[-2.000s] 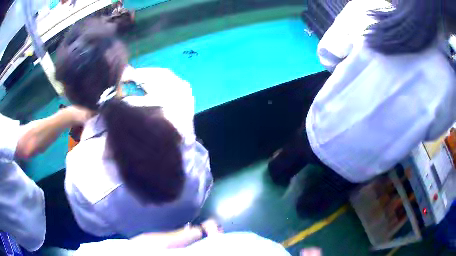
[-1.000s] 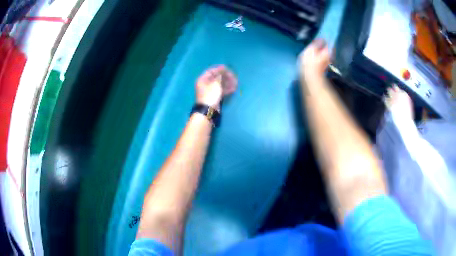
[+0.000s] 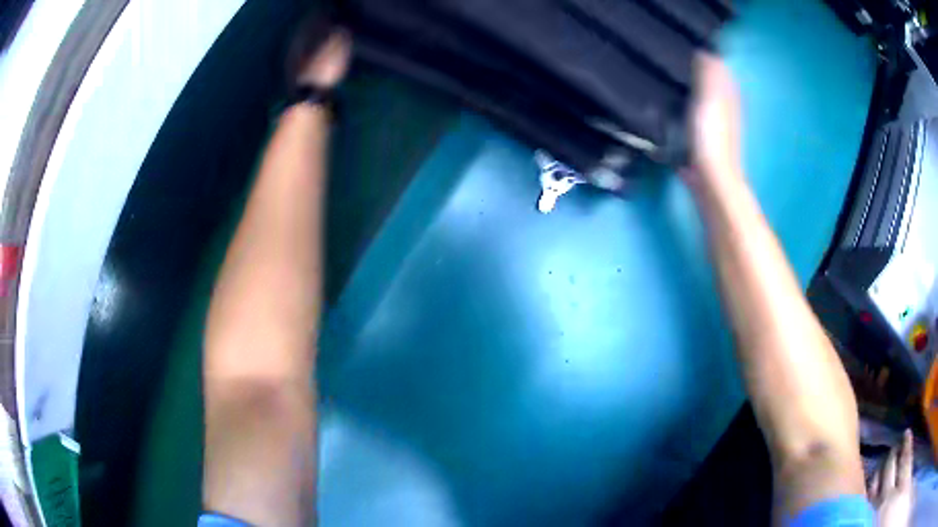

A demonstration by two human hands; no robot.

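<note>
A black ridged tray lies across the top of the view over the turquoise bench top. My left hand is at its left end, blurred, with a dark watch band on the wrist. My right hand is on its right end, fingers at the edge. Both hands hold the tray between them. A small silver-white piece lies on the bench just below the tray's near edge; what it is I cannot tell.
A dark green strip runs along the bench's left side, with a white rail at far left. On the right are a grey machine panel with buttons and another person's hand at the lower right.
My hands have moved from above the bare bench top to the two ends of the black tray and taken hold of it. The view has turned, and the tray fills more of the top.
</note>
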